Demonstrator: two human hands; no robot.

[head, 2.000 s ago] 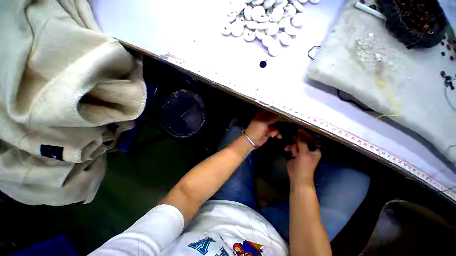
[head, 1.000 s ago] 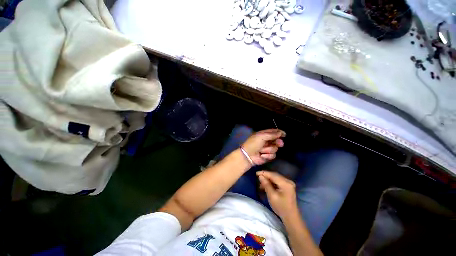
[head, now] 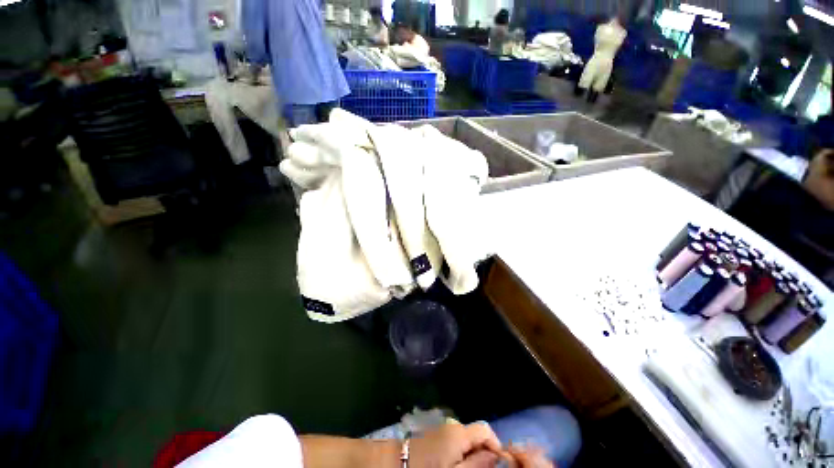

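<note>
My left hand (head: 451,446) is at the bottom edge, over my lap, with its fingers bent together. My right hand (head: 529,456) is close beside it, blurred and mostly cut off by the bottom edge. The fingertips are near each other; whether anything thin is between them cannot be seen. Small pale buttons (head: 624,309) lie loose on the white table (head: 558,219). A heap of cream garments (head: 352,215) with dark neck labels hangs at the table's left corner.
Thread spools (head: 722,285) stand on the table, near a dark bowl (head: 748,367), a cloth pad (head: 681,370) and scissors (head: 807,437). Beige bins (head: 594,169) adjoin the table's far end. A dark round-topped object (head: 422,334) is below the garments. A person in blue (head: 297,55) stands beyond.
The view has swung up and left, bringing the spools, bins and workshop into view. My hands, apart one second ago, are now close together at the bottom edge.
</note>
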